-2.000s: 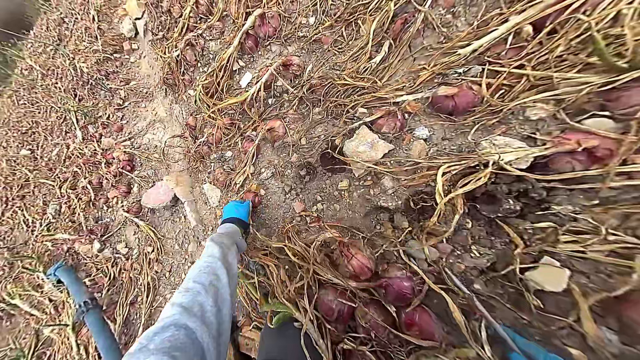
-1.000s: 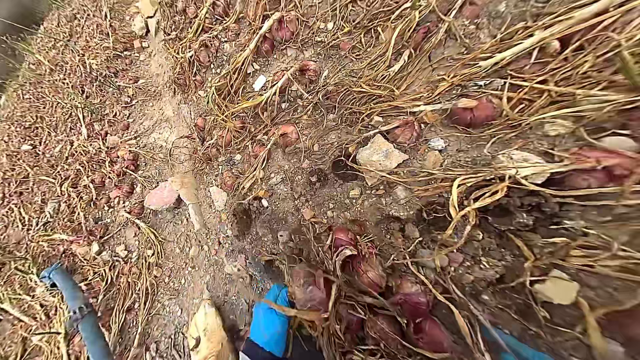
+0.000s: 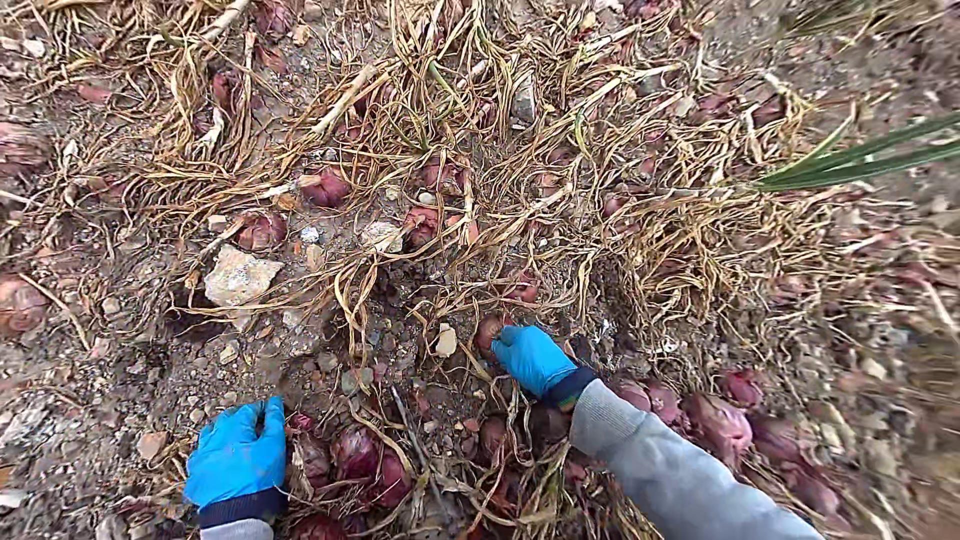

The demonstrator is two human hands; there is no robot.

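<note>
My right hand (image 3: 534,361), in a blue glove with a grey sleeve, is closed around a red onion (image 3: 490,334) at the centre. The fingers cover part of the bulb. At the lower left my left hand (image 3: 238,454), also gloved in blue, rests palm down beside a pile of red onions (image 3: 356,453) with dry leaves. Whether its fingertips hold anything cannot be seen. Another group of pulled onions (image 3: 716,426) lies to the right, by my right forearm.
Rows of onions with withered tops (image 3: 325,187) cross the stony soil beyond my hands. A large pale stone (image 3: 240,276) lies above my left hand, and a smaller stone (image 3: 446,340) sits just left of the held onion. Green leaves (image 3: 862,161) stick out at the right.
The view has shifted to the right along the row. Both gloved hands now show; one second ago a single blue glove was seen at the bottom, beside the onion pile.
</note>
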